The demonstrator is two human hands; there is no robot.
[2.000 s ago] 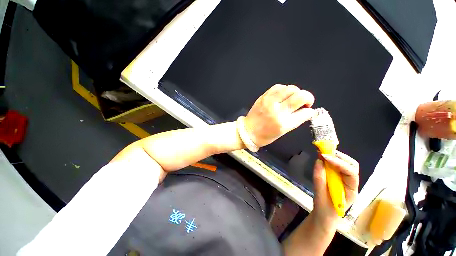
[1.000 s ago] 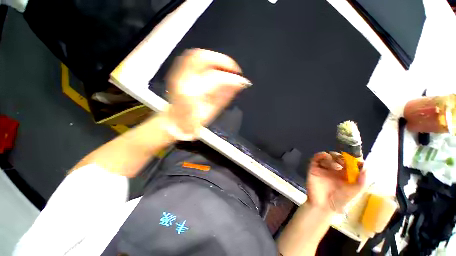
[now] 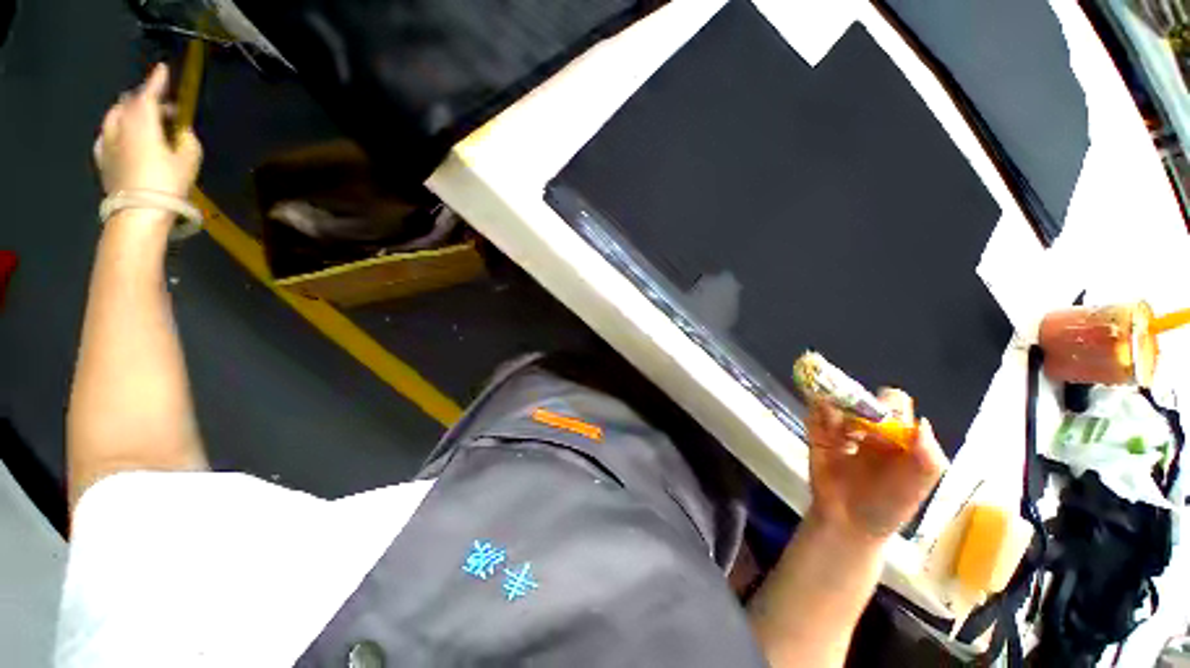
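The black bag panel [image 3: 848, 196] with cut-out corners lies flat on the white bench. A glossy wet-looking strip runs along its near edge, and a small grey patch or shine [image 3: 715, 300] shows just inside it. My right hand [image 3: 868, 457] is shut on the glue brush [image 3: 842, 386] over the panel's near right corner, its caked bristles pointing up and left. My left hand [image 3: 150, 150] is away from the bench, over the floor at the upper left. Its fingers are partly spread and I see nothing in them.
The glue bottle [image 3: 988, 548] lies at the near right. The reddish glue pot [image 3: 1096, 346], a plastic packet [image 3: 1109, 437] and tangled black strips [image 3: 1109, 535] are at the right. Stacked black panels [image 3: 1005, 91] lie at the far side. A yellow-edged crate [image 3: 379, 274] stands below left.
My left hand has swung left, off the panel and out over the floor; the whitish bit at its fingertips no longer shows. The brush in my right hand has tilted left.
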